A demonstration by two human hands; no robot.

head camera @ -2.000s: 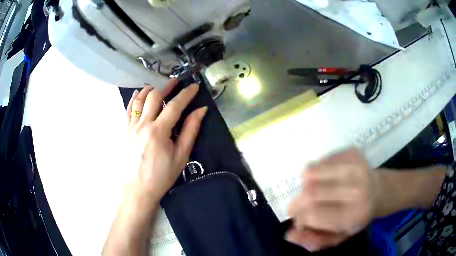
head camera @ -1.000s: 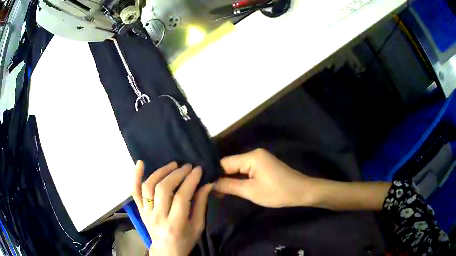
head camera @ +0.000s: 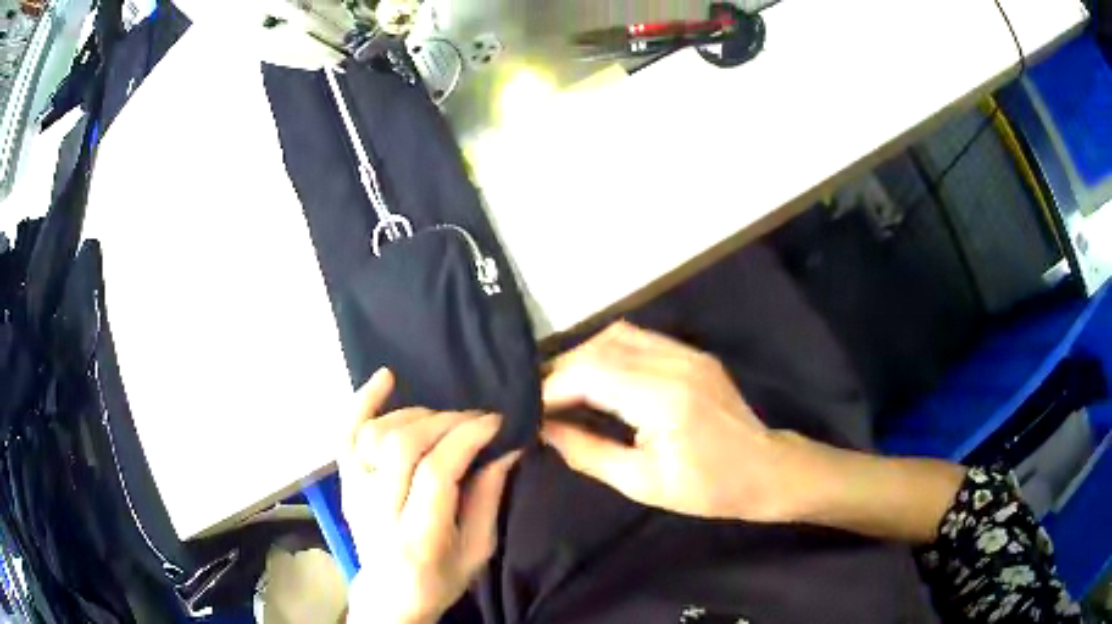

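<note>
The dark fabric panel runs from the needle area down over the table's front edge. A straight metal zipper leads to a silvery ring. A curved zipper ends at a zipper slider near the panel's right edge. My left hand lies on the panel's lower end, fingers bent onto the fabric. My right hand pinches the panel's right edge at the table's front edge, its thumb and fingertips close to my left fingertips. The fabric under the fingers is partly hidden.
The presser foot and needle area is at the top, partly cut off. Thread snips and a black cord lie on the metal bed's edge. Yellow tape is beside the lamp spot. Stacked dark pieces are at the left.
Since two seconds ago the view has moved down and my left hand has left the needle area for the panel's lower end. My right hand has come to the panel's edge and holds it.
</note>
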